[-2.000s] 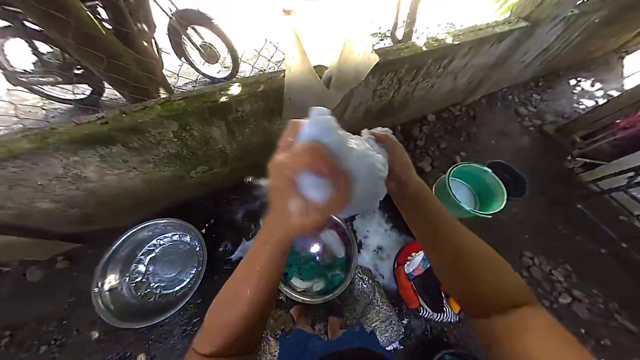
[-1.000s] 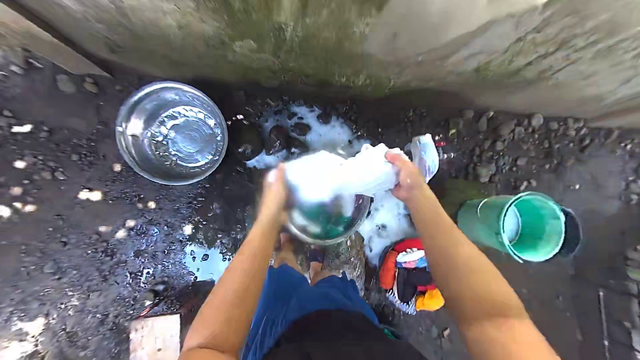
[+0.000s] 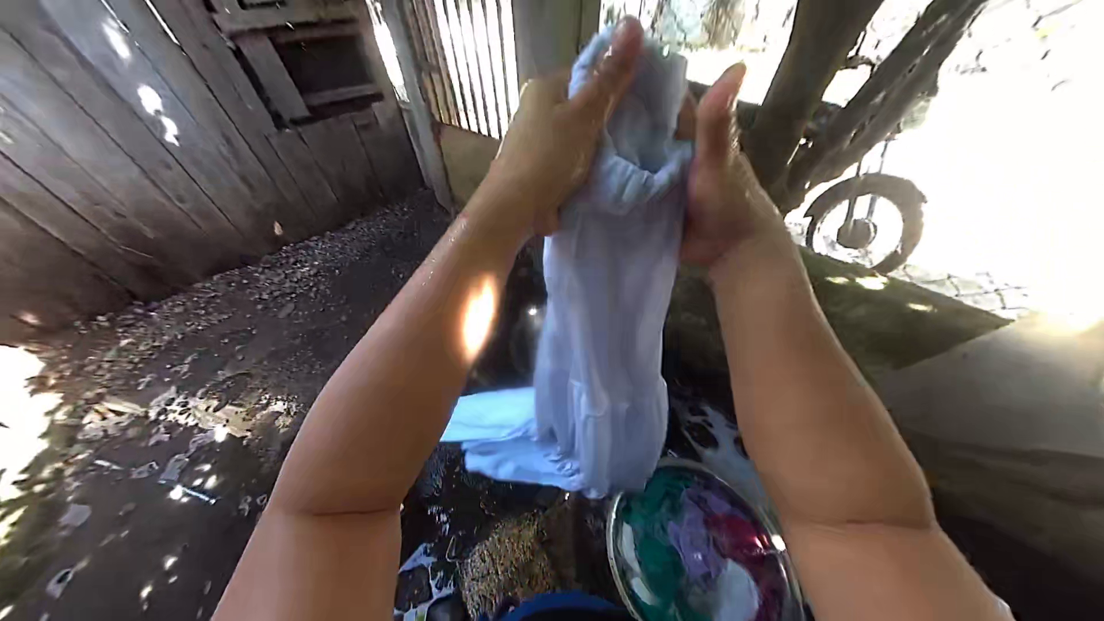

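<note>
A wet, pale blue-white garment [image 3: 608, 310] hangs stretched from both raised hands, its gathered band at the top and its lower part spreading left near the ground. My left hand [image 3: 565, 138] grips the band's left side, and my right hand [image 3: 724, 181] is at its right side, thumb up, with fingers partly hidden behind the cloth. Below and to the right of the garment's lower end stands a round metal basin [image 3: 614, 552] holding wet green, purple, red and white clothes [image 3: 699, 543].
A rough stone [image 3: 509, 561] lies left of the basin. Dark ground with litter and gravel [image 3: 216, 388] stretches left to a wooden plank wall [image 3: 155, 172]. A low mossy wall [image 3: 897, 310], tree trunks [image 3: 793, 86] and a motorcycle wheel [image 3: 865, 222] are at the right.
The white cloth, bunched between my hands two seconds ago, now hangs down at length from raised hands. The view has swung strongly toward the plank wall.
</note>
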